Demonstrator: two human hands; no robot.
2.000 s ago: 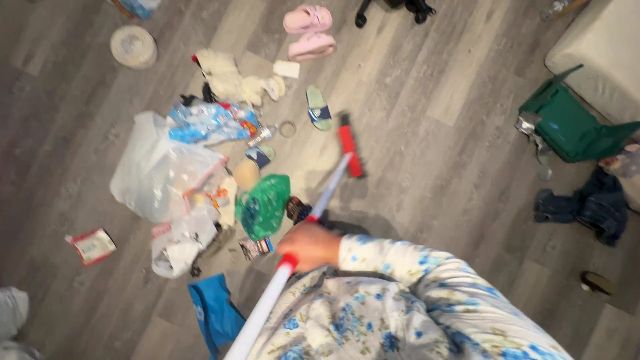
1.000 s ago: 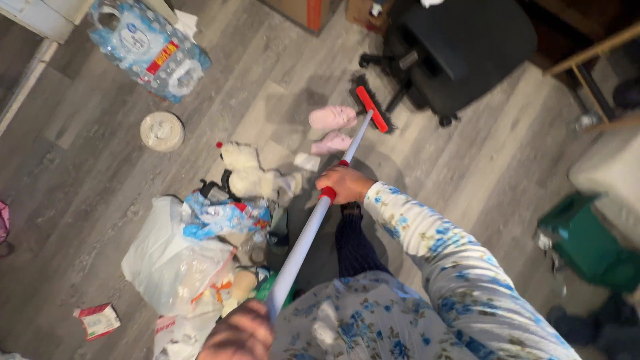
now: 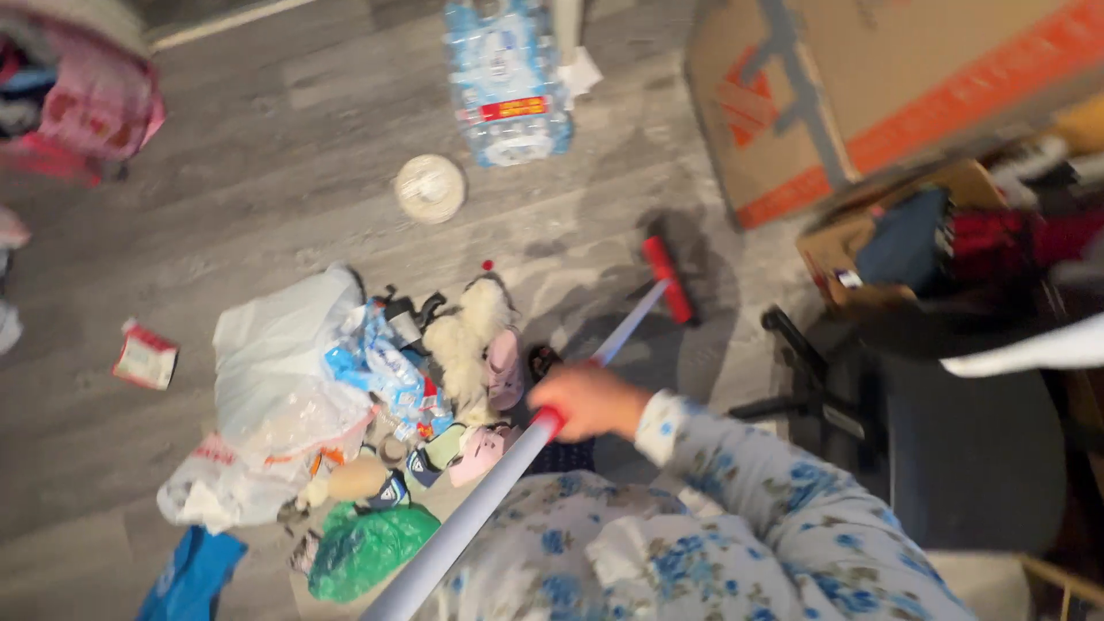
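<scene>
My right hand [image 3: 591, 401] is closed around the white and red pole [image 3: 483, 504] of a floor broom. The broom's red head [image 3: 668, 280] rests on the wood-look floor beyond the hand. My left hand is out of the frame. Left of the pole lies a pile with a white plastic bag [image 3: 280, 345], crumpled blue water-bottle wrap [image 3: 388, 362], a green plastic bag [image 3: 371, 548], a fluffy cream item [image 3: 470, 341], pink clogs [image 3: 503, 369] and slide sandals.
A water-bottle pack [image 3: 509, 86] and a round roll [image 3: 430, 189] lie ahead. Large cardboard box [image 3: 897, 69], open box of clothes [image 3: 849, 250] and black office chair [image 3: 975, 431] are at right. Left are a red-and-white packet [image 3: 145, 354], pink container [image 3: 103, 95] and blue bag [image 3: 191, 573].
The pink footwear, earlier apart from the pile, now lies against it. The broom head has moved away from the chair's base. My left hand, on the pole one second ago, has left view.
</scene>
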